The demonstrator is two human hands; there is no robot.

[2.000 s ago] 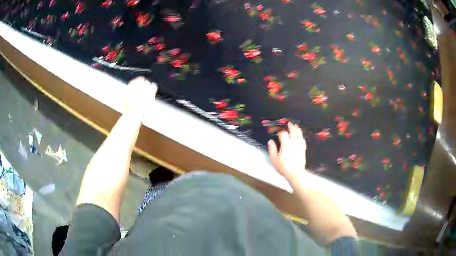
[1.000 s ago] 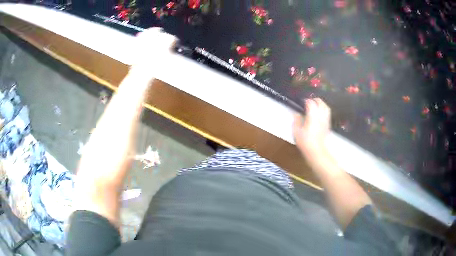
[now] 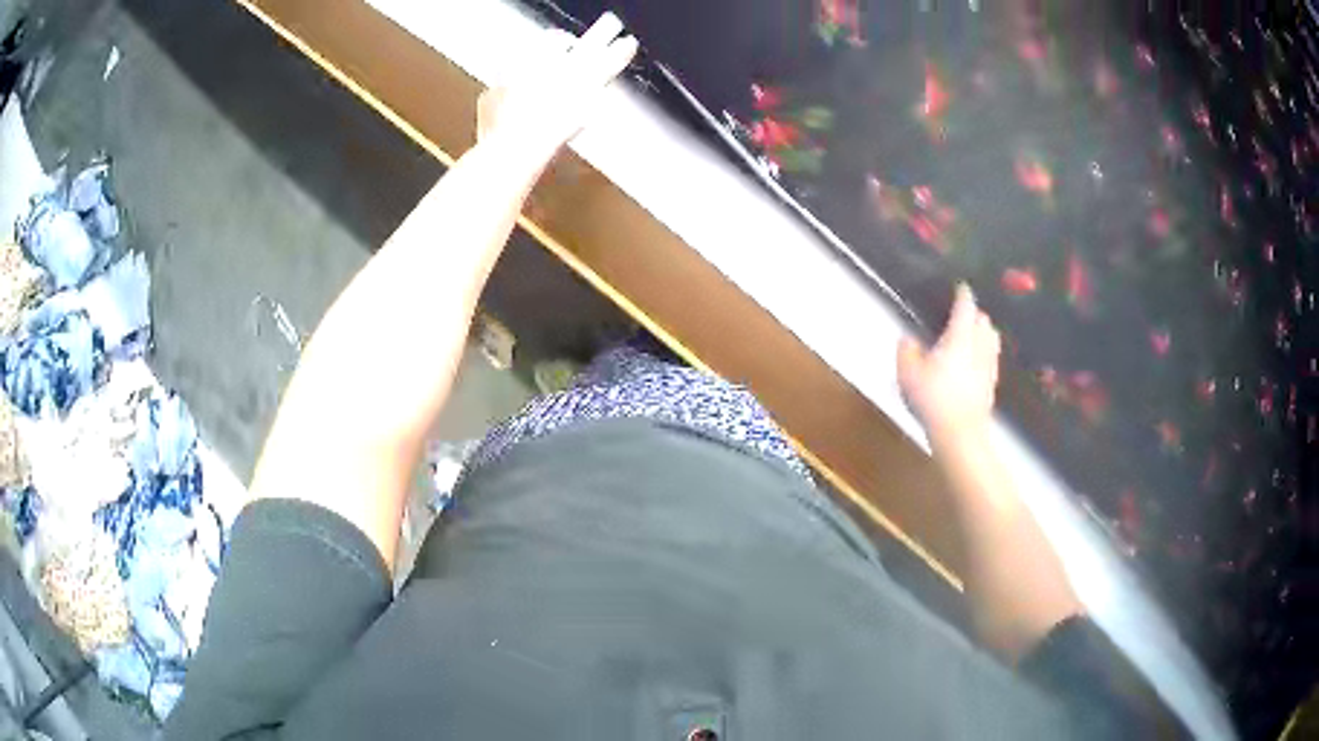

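Note:
The black floral fabric ply [image 3: 1042, 188] lies over the table at the upper right, blurred. Its selvedge [image 3: 817, 220] shows as a thin pale line. White underlay paper [image 3: 752, 239] shows between it and the brown table rim. My left hand [image 3: 557, 87] is at the cloth's edge at the top, over the paper, fingers extended together; whether it grips the cloth is unclear. My right hand [image 3: 955, 362] rests at the cloth's edge further right, thumb and fingers apart, with nothing seen in it.
The brown cutting table edge [image 3: 651, 261] with a yellow line runs diagonally in front of my body. Blue and white fabric scraps [image 3: 130, 463] lie heaped at the left on the grey floor [image 3: 232, 217]. A yellow piece shows in the bottom right corner.
The view has turned and shifted left along the table. Both hands have moved along the cloth's edge. The yellow blocks seen earlier at the right have left that place in view; more scraps show.

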